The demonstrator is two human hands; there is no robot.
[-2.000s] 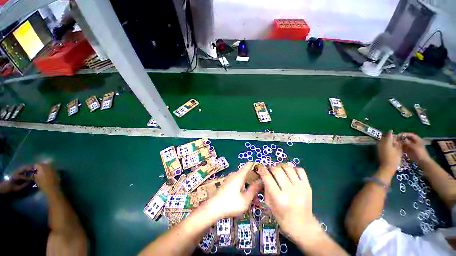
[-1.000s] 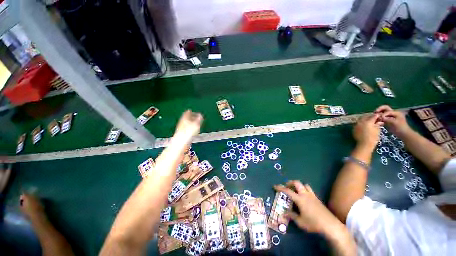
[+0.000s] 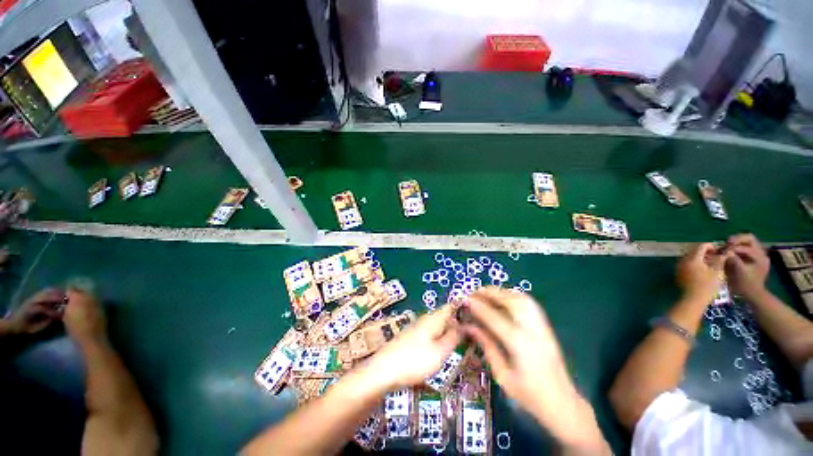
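My left hand and my right hand meet fingertip to fingertip just in front of the loose rings. A small dark part shows between the fingertips; a circuit board with a white patch shows just below them, partly covered, and I cannot tell if it is held. A pile of tan circuit boards lies left of and under my left forearm. Several boards lie in a row below my hands. Small pale rings lie scattered behind my hands, near the rail.
The green conveyor carries spaced boards beyond the pale rail. A grey post slants down to the rail at left. One person's hands work at right beside more rings; another person's hands are at left.
My left hand has come back from the conveyor edge, and my right hand has left a board at the right of the row; they now meet. Boards on the conveyor have shifted. The camera view has shifted.
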